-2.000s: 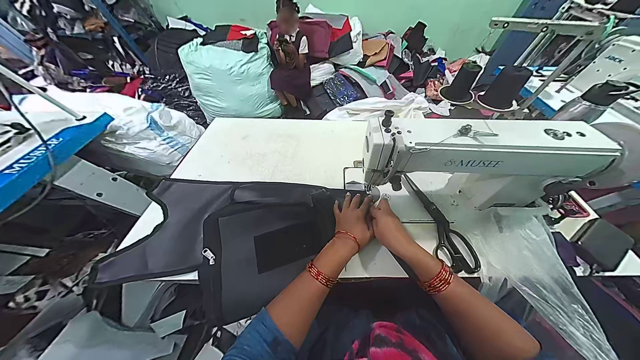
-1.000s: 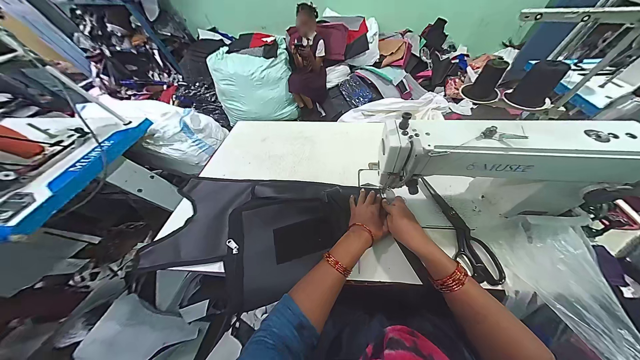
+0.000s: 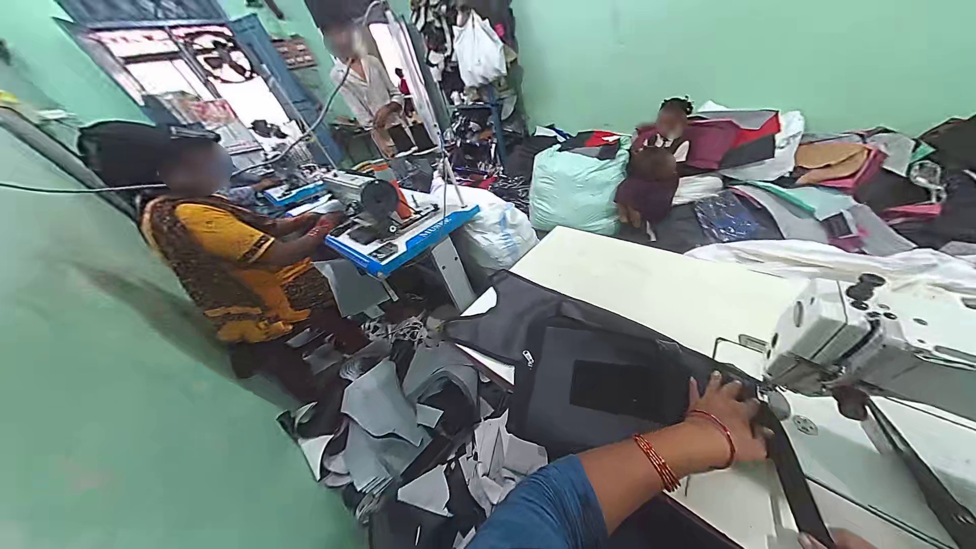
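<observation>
My left hand [image 3: 728, 419] lies spread on the right end of a dark grey fabric piece [image 3: 496, 328], close to the needle area of a white sewing machine [image 3: 892, 328]. The fabric carries a pocket-like panel with a black patch [image 3: 618, 387] and a zipper pull [image 3: 528, 357]. From beside the needle area a black strip [image 3: 789, 465] runs down to the lower edge of the view. There the fingers of my right hand [image 3: 835, 540] touch its end; most of that hand is cut off. Black scissors [image 3: 926, 488] lie partly in view at the right.
The white table [image 3: 633, 274] holds the machine. Fabric scraps [image 3: 381, 412] cover the floor at its left. A person [image 3: 229, 244] sits at another sewing machine [image 3: 370, 198]; another person [image 3: 370, 88] stands behind. A seated person [image 3: 659, 164] is near a pale green sack [image 3: 576, 187] and fabric piles.
The view has swung far to the left. My right hand has left the needle area and is now lower, at the black strip's end. My left hand remains on the fabric near the needle.
</observation>
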